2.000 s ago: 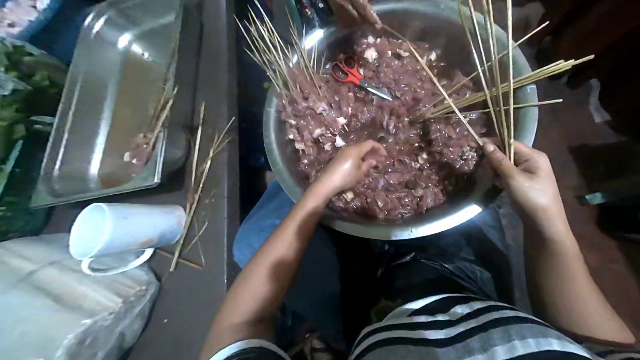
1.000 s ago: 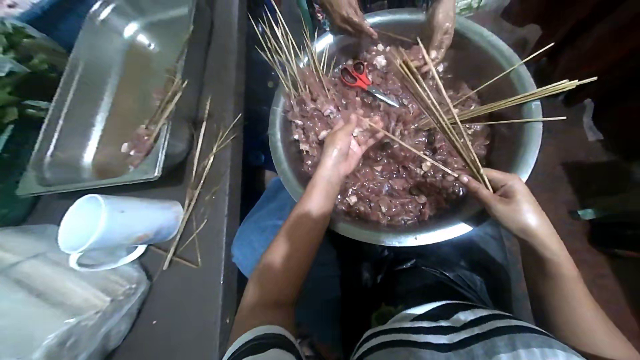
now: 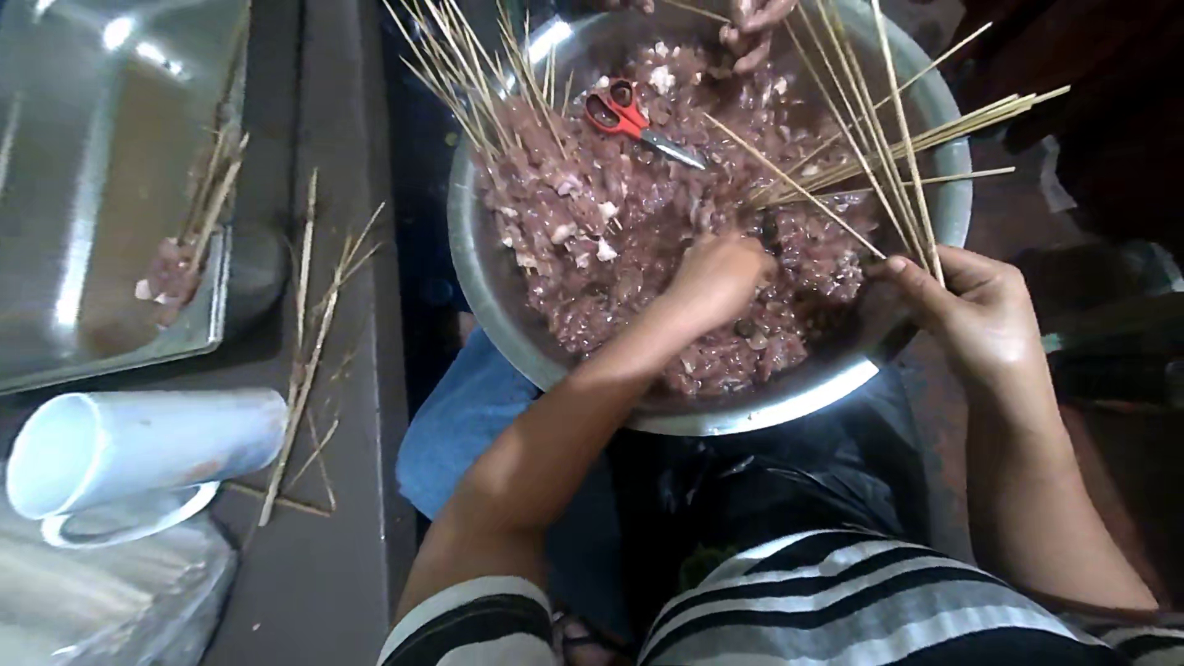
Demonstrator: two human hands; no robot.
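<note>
A wide metal basin [image 3: 476, 268] holds a mass of raw cut meat [image 3: 629, 268]. My left hand [image 3: 726, 273] is down in the meat near the middle, its fingers curled and partly buried; whether they grip a piece cannot be told. My right hand [image 3: 967, 296], at the basin's right rim, holds several bamboo skewers [image 3: 879, 139] fanned upward, and one more skewer [image 3: 795, 185] between thumb and finger, pointing up and left over the meat. Red-handled scissors [image 3: 638, 120] lie on the meat. Other skewers [image 3: 980, 116] rest across the right rim.
Loaded skewers [image 3: 472, 83] stand at the basin's upper left. Another person's hand [image 3: 754, 28] is at the far side. To the left, a table [image 3: 347, 573] bears a metal tray [image 3: 222, 287], a white mug [image 3: 176, 439] on its side, loose sticks [image 3: 310, 370] and a plastic bag [image 3: 120, 592].
My left hand has left the single skewer's tip and moved down into the meat. The other person's hands have drawn back toward the top edge. My right hand keeps its skewers.
</note>
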